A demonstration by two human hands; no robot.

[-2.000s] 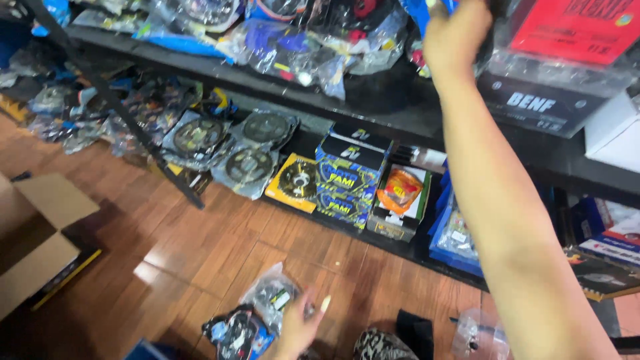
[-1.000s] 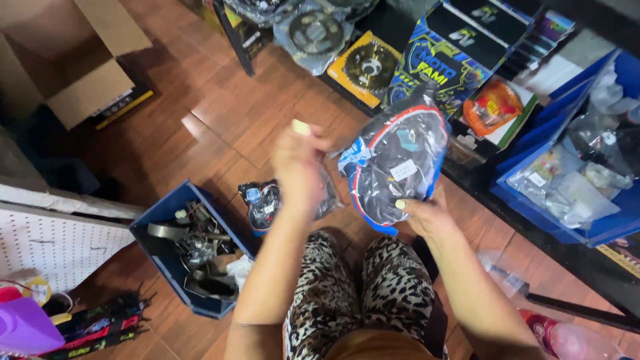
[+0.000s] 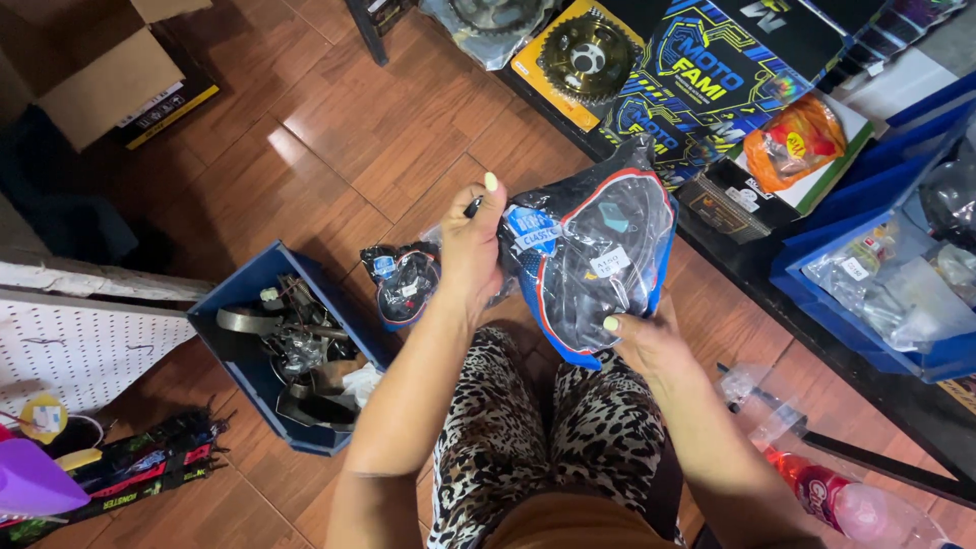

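Between my hands is a plastic parts bag (image 3: 602, 252) with a black back, a clear front, a red and blue border and a small white label; dark contents show through. My left hand (image 3: 474, 244) grips its left edge, thumb up. On its lower right edge is my right hand (image 3: 648, 335), with the thumb on the clear front. Below and left of the bag, a smaller packet (image 3: 404, 282) of similar look lies on the tiled floor. Clear plastic shows behind my left hand, partly hidden.
A blue bin (image 3: 282, 404) of metal parts stands at left, near a white perforated panel (image 3: 84, 351). An open cardboard box (image 3: 114, 84) is upper left. The low black shelf (image 3: 751, 297) holds boxes, a sprocket (image 3: 589, 57) and a blue bin (image 3: 862, 335). A bottle (image 3: 846, 496) lies lower right.
My right hand has come down from the upper shelf and now holds the bag. My left hand, apart from the bag one second ago, has closed on its left edge. The view has swung downward.
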